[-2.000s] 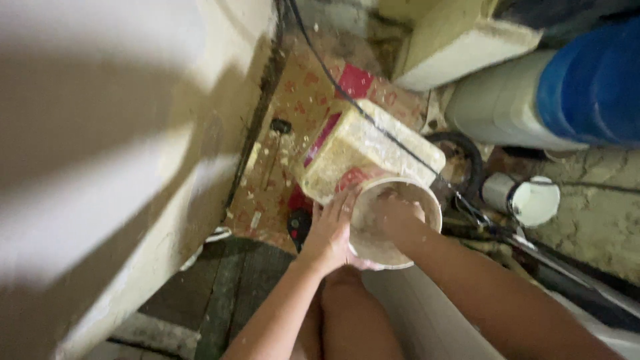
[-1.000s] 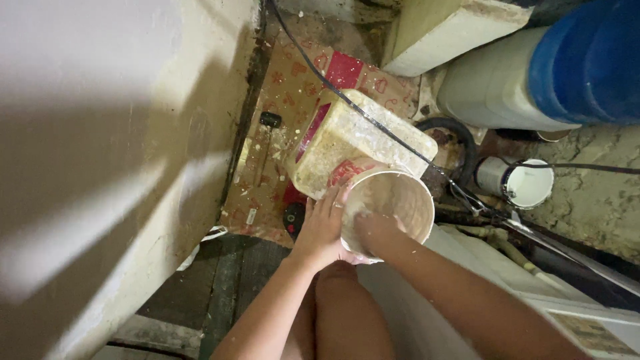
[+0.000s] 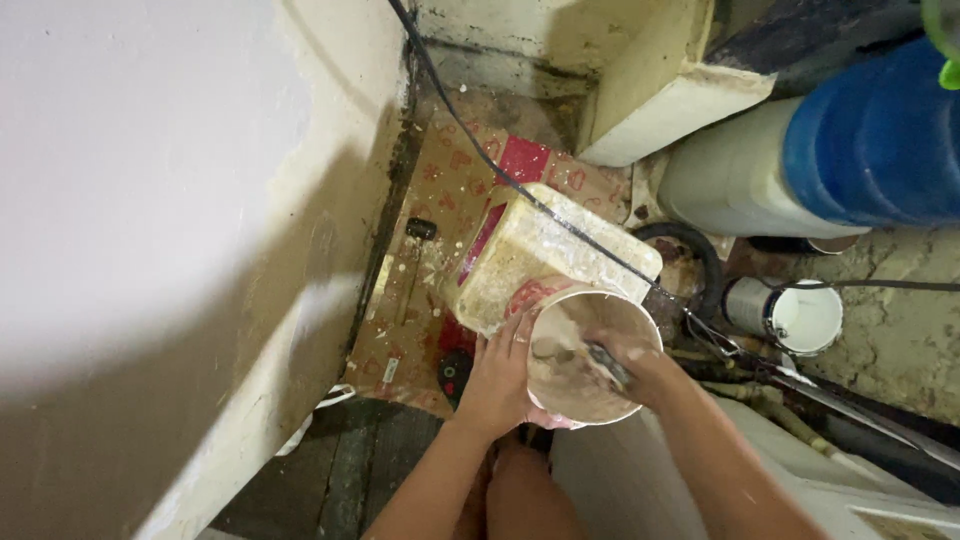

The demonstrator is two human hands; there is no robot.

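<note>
My left hand (image 3: 502,375) grips the outside wall of a white plastic bucket (image 3: 534,330), its fingers spread along the side and the thumb low near the rim. The bucket is tilted so that its mouth faces me, and pale wet paste (image 3: 555,341) coats the inside. Down in the bucket, my right hand (image 3: 630,360) is closed on a dark-handled tool (image 3: 607,365) whose working end I cannot make out. Behind the bucket and touching it lies a dirty, paste-spattered plastic container (image 3: 525,240) on a printed cardboard sheet (image 3: 442,187).
A dark cable (image 3: 480,146) crosses over the container. To the right stand a blue barrel (image 3: 877,142), a white can (image 3: 806,319) and a black hose (image 3: 701,262). A metal pole (image 3: 840,397) slants at lower right. A painted wall (image 3: 187,225) bounds the left side.
My right hand has shifted toward the right side of the bucket's inside, and the dark tool in it now shows. My left hand keeps its hold on the bucket.
</note>
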